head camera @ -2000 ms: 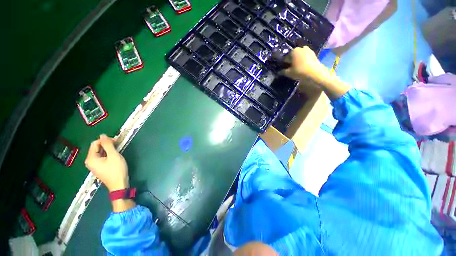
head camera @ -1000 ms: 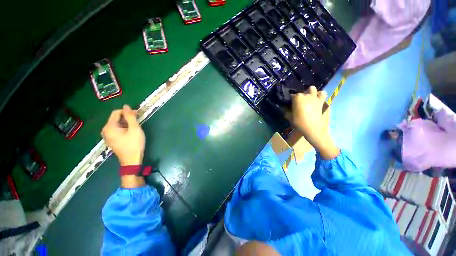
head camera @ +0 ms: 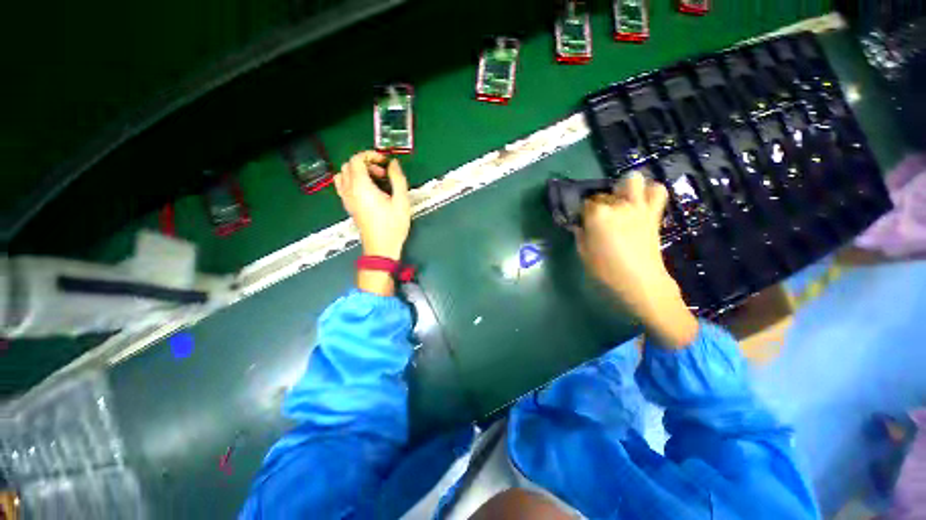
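Observation:
My right hand (head camera: 624,229) holds a black plastic part (head camera: 571,199) over the bench, at the left edge of the black blister tray (head camera: 756,168). The tray has rows of phone-shaped pockets. My left hand (head camera: 375,203), with a red strap on the wrist, is over the pale edge strip, just below a red-rimmed phone body (head camera: 394,119) with a green board. Its fingers are curled; whether they touch the phone body or hold anything cannot be told. More phone bodies lie in a row on the green belt.
A wrapped post (head camera: 102,289) stands at the left, with clear plastic trays (head camera: 71,447) below it. Blue blobs (head camera: 182,345) and a thin red scrap (head camera: 225,460) are on the bench. A cardboard box (head camera: 767,323) is below the tray. Pink cloth shows at the right.
The view has swung left. My right hand has come away from the tray pockets with the black part. My left hand stays by the belt edge, now below another phone body.

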